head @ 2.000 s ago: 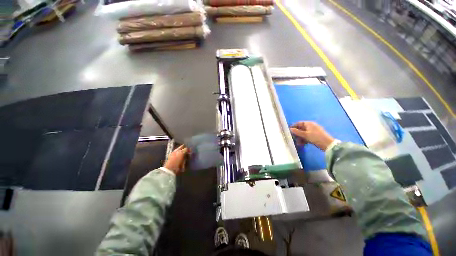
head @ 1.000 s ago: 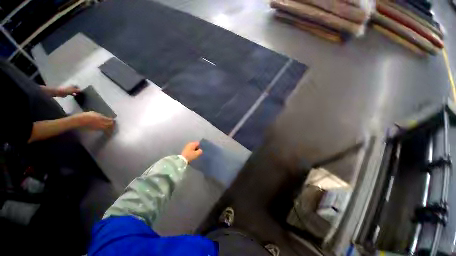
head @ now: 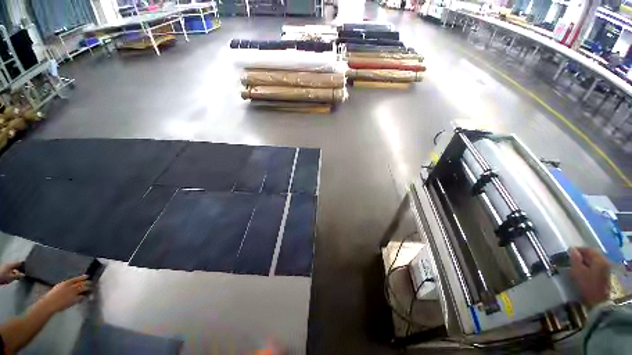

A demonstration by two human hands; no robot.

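Note:
My right hand point(head: 590, 274) is blurred at the near end of the roller machine point(head: 554, 295), beside the end housing; whether it grips anything is unclear. A blurred skin-coloured patch at the bottom edge may be my left hand point(head: 269, 349), almost wholly cut off. A dark cut panel point(head: 125, 341) lies low on the grey table point(head: 229, 305), to the left of that patch and partly cut off by the frame. Laid-out dark panels point(head: 201, 222) with a pale gap line cover the far part of the table.
A co-worker's hands point(head: 68, 292) hold a thick dark panel stack point(head: 57, 265) at the left. A floor gap separates table and machine. A cable point(head: 393, 277) hangs beside a white box point(head: 423, 276) under the machine. Fabric rolls point(head: 294, 80) lie ahead. A blue belt point(head: 578, 201) shows beyond the rollers.
The view has swung back towards the machine. My left hand and its panel no longer show clearly together. My right hand has come into view at the machine. The co-worker's hands are now at the stack.

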